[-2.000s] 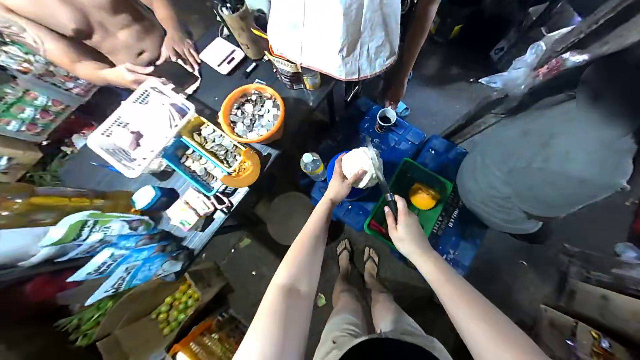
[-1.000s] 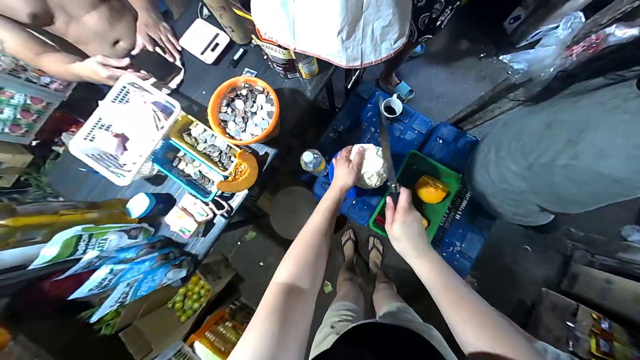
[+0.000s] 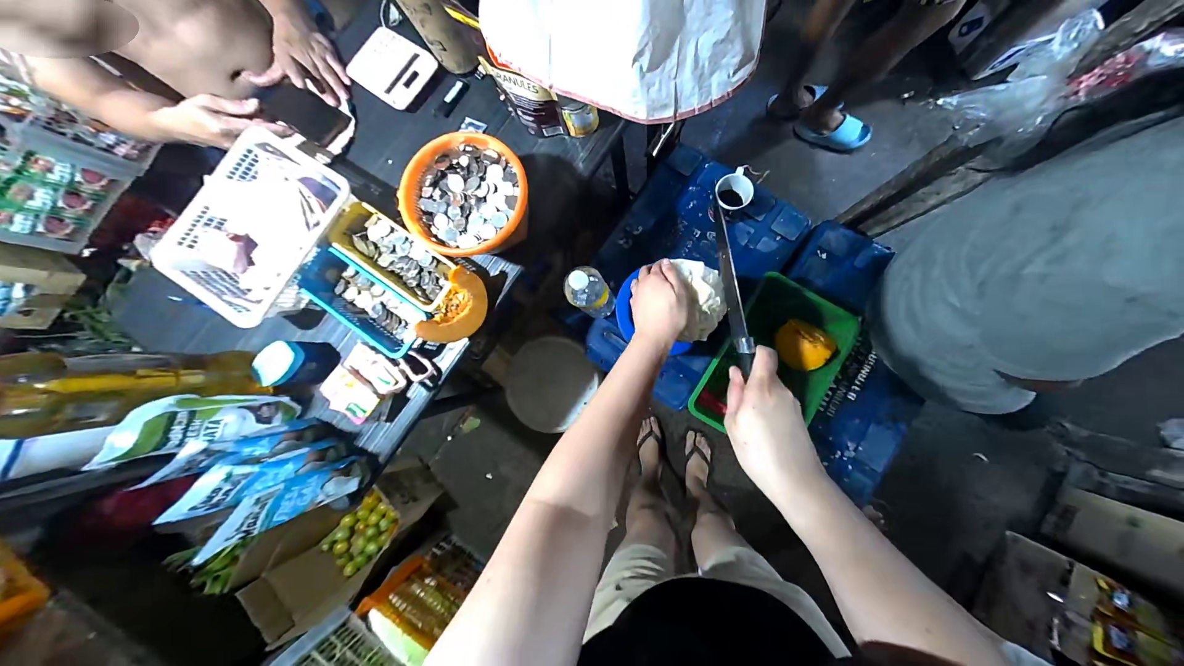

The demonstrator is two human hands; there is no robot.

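Note:
My left hand (image 3: 660, 298) rests with its fingers closed over the side of a white lump (image 3: 700, 298), perhaps a cauliflower or cabbage head, at a blue bowl (image 3: 625, 305). My right hand (image 3: 766, 407) grips the dark handle of a long knife (image 3: 730, 273); its blade points away from me, just right of the white lump. Beneath and right of the knife, a green plastic basket (image 3: 846, 324) holds an orange piece (image 3: 805, 345), possibly squash, and something red. A cup of dark liquid (image 3: 735, 191) stands past the blade's tip. Left of the bowl is a clear bottle (image 3: 589, 291).
Blue plastic containers (image 3: 684, 213) support the basket and cup. On the left table are an orange tub of coins (image 3: 522, 185), coin trays, a white basket (image 3: 185, 242) and a cut squash piece (image 3: 467, 310). A person with a phone (image 3: 305, 116) is across it; another's grey shirt (image 3: 1027, 268) is close right.
The knife has swung away from the white lump's top since two seconds ago and now lies to its right. The hand near the cup has gone from view there.

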